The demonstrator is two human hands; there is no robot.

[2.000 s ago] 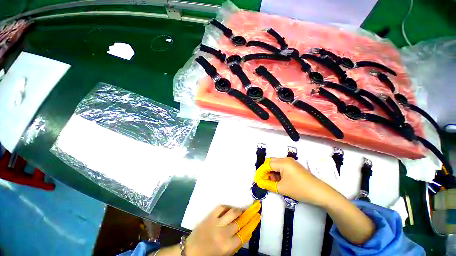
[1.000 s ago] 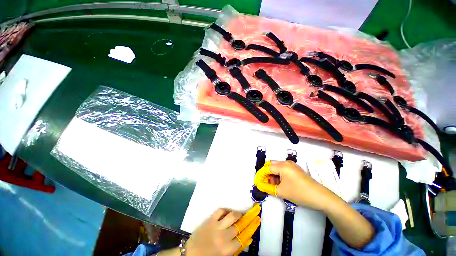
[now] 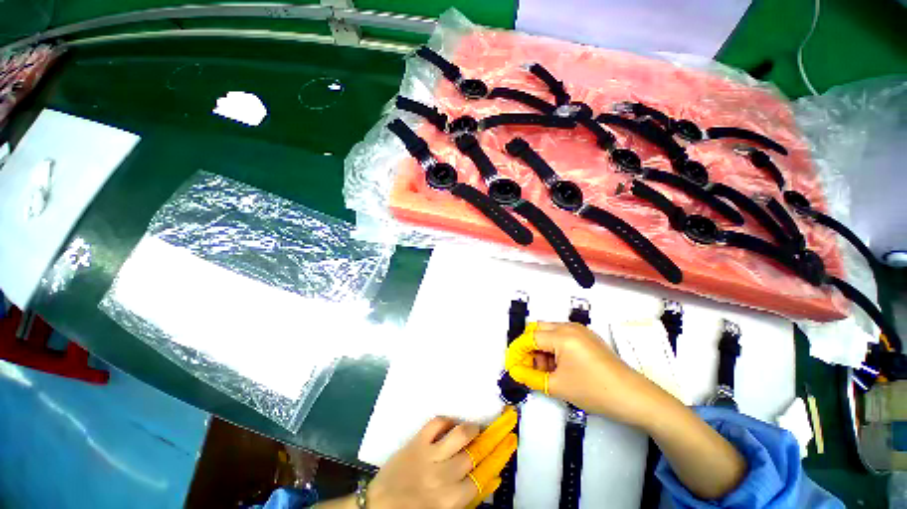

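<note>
A wristwatch (image 3: pixel 513 389) with a black strap lies upright at the left of a row of several watches on a white pad (image 3: pixel 410 398). My right hand (image 3: pixel 557 363), with yellow finger cots, is over this watch just above its dial, thumb and finger curled together; whether anything is pinched between them cannot be seen. My left hand (image 3: pixel 443 462), also with yellow finger cots, has its fingertips at the strap just below the dial. My right hand and forearm partly hide the neighbouring watches, among them a second watch (image 3: pixel 574 413).
A pink-red foam tray (image 3: pixel 636 260) with many black-strapped watches lies behind the pad, over crinkled clear plastic. A clear bag with a white sheet (image 3: pixel 229 313) lies left. A folded pale piece (image 3: pixel 646 348) lies between watches. A thin pale stick (image 3: pixel 815 423) and part of a dish lie right.
My hands stay at the same watch with almost the same pose. The watch dial and my right hand sit very slightly lower in the picture than two seconds ago.
</note>
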